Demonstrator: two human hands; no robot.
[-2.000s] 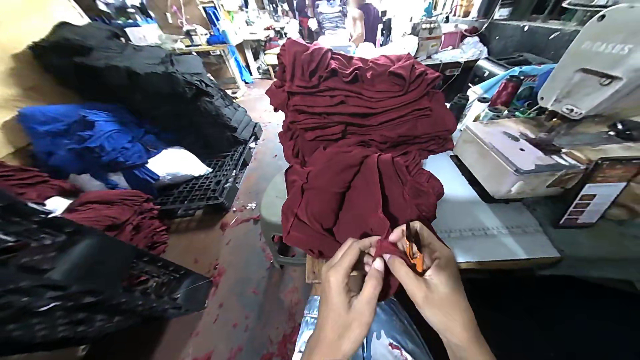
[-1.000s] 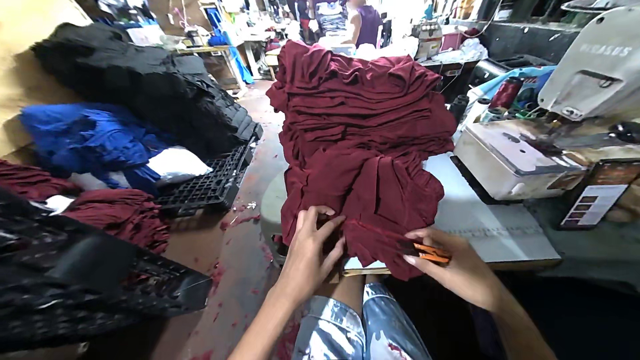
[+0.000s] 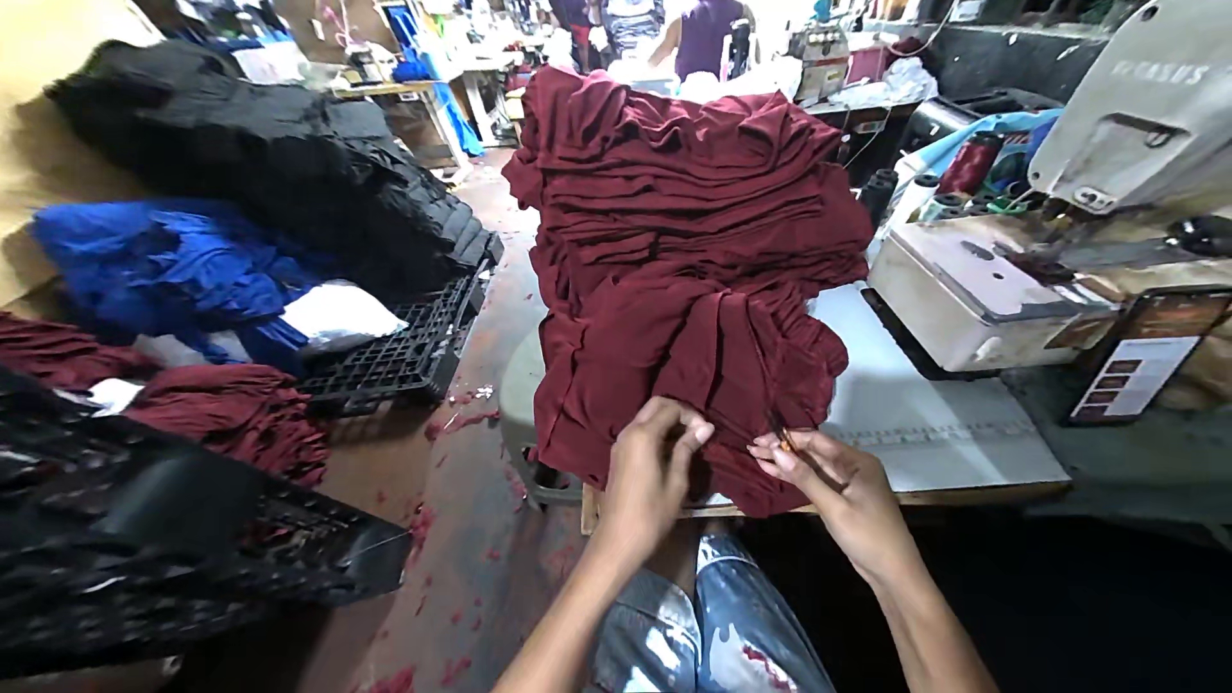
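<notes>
A tall pile of maroon fabric garments lies across the table and hangs over its near edge. At the near end of the top garment, my left hand has its thumb and forefinger close together on the cloth; whether a fold is pinched between them is hard to tell. My right hand, just to the right, holds small orange-handled thread snips among its fingers, with the dark blades pointing away over the cloth. Most of the orange handle is hidden by the fingers.
A sewing machine stands at the right, with thread spools behind it and a phone propped in front. Black crates, blue cloth and black fabric stacks fill the left. A person is at the far end.
My left hand has moved right across the cloth, closer to my right hand. The orange handle, plainly visible a second ago, is now mostly covered by my right fingers.
</notes>
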